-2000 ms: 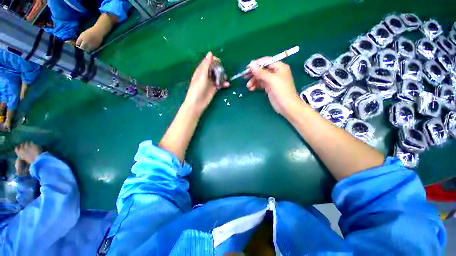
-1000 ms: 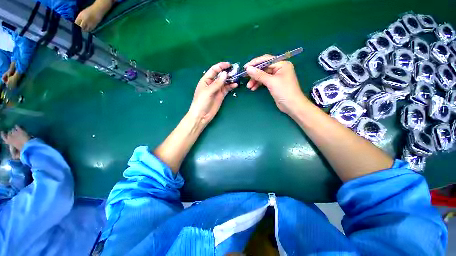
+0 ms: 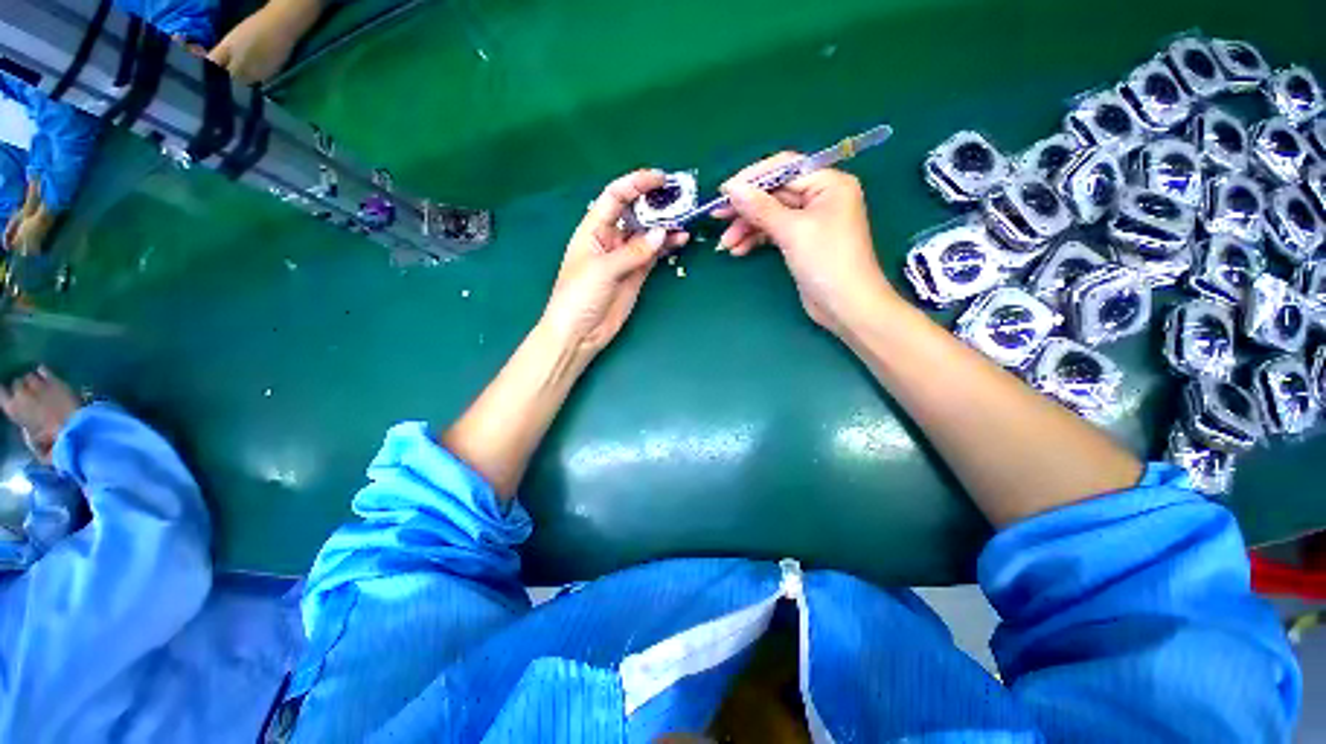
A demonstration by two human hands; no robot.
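My left hand (image 3: 604,269) holds a small unit (image 3: 669,199) with a silver-white rim and dark round centre between finger and thumb, its face turned up. My right hand (image 3: 807,233) holds slim silver tweezers (image 3: 829,156) like a pen, with the tip at the unit's right lower edge. Whether the tip touches or grips anything is too small to tell. A few pale crumb-sized bits (image 3: 679,268) lie on the green mat (image 3: 698,364) just below the unit.
A pile of similar units (image 3: 1112,302) lies at the right. A slanting grey post (image 3: 313,172) with black ties stands at the upper left. Other people's hands (image 3: 266,39) show at the top left, and another person's sleeve (image 3: 131,480) is at the left edge.
The unit in my left hand has turned from edge-on to face-up. The tweezers have moved to its lower right edge. The pile now appears farther right than in the oldest view.
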